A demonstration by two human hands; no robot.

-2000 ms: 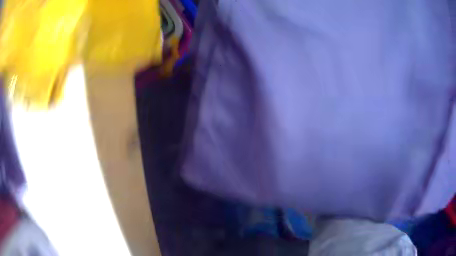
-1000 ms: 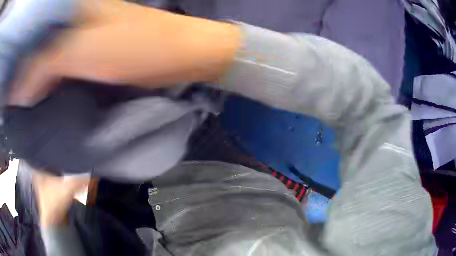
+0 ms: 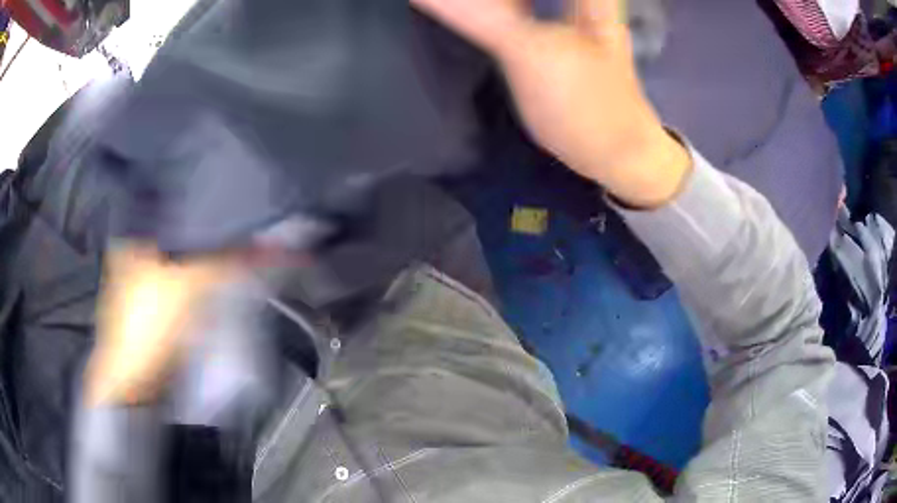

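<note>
A large dark garment panel (image 3: 325,88) lies bunched across the upper left and centre, blurred. My left hand (image 3: 148,319) is at the lower left, strongly blurred, against the cloth's lower edge; its fingers are hidden and its grip cannot be told. My right hand (image 3: 580,103) is at the top centre, at the right side of the dark cloth. Its fingers are spread, with some cut off by the top edge, and nothing shows held in it.
My grey-clad lap (image 3: 433,373) is below the cloth. A blue surface (image 3: 629,363) with a small yellow label (image 3: 529,219) lies right of it. Purple-grey cloth (image 3: 747,108) hangs at the upper right, with crumpled cloth (image 3: 861,285) at the right edge. Something white and bright shows upper left.
My right hand has swung from the far left to the top centre. The dark cloth now spreads higher and wider. My left hand has come up and right to the cloth's edge. The view has shifted.
</note>
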